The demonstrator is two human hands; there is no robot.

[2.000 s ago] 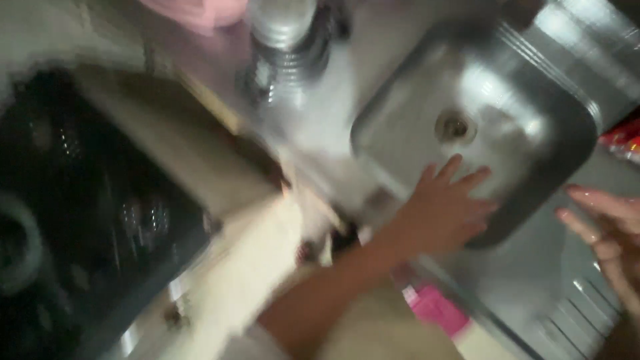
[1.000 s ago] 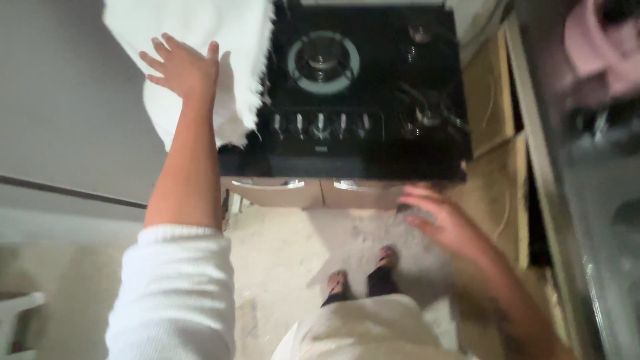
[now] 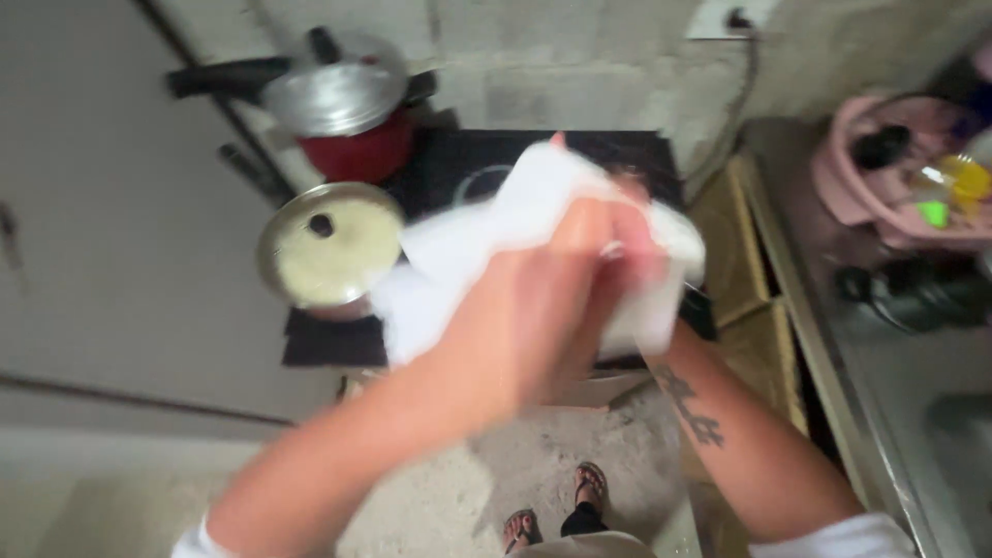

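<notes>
A white cloth [image 3: 457,240] is bunched between my two hands above a black glass cooktop [image 3: 612,151]. My left hand [image 3: 566,271], blurred, grips it from the near side. Behind it, my right hand [image 3: 632,201] is mostly covered by the cloth and closes on it too. Left of the cloth stands a pan with a glass lid [image 3: 341,244], pale beneath the glass. A red pressure cooker [image 3: 360,147] with a metal lid stands behind that pan. The cloth and my hands hide much of the cooktop.
On the right runs a metal sink counter [image 3: 821,256] with a pink plastic basin [image 3: 841,186] holding several items, and a dark object [image 3: 922,294] beside it. A grey refrigerator [image 3: 116,232] borders the left. A cord [image 3: 748,93] hangs from a wall outlet. Wooden cabinet panels [image 3: 728,240] stand below the counter.
A second ago my left hand touched the white cloth at the left of the cooktop and my right hand was apart from it; now both hold it over the cooktop. The view has shifted.
</notes>
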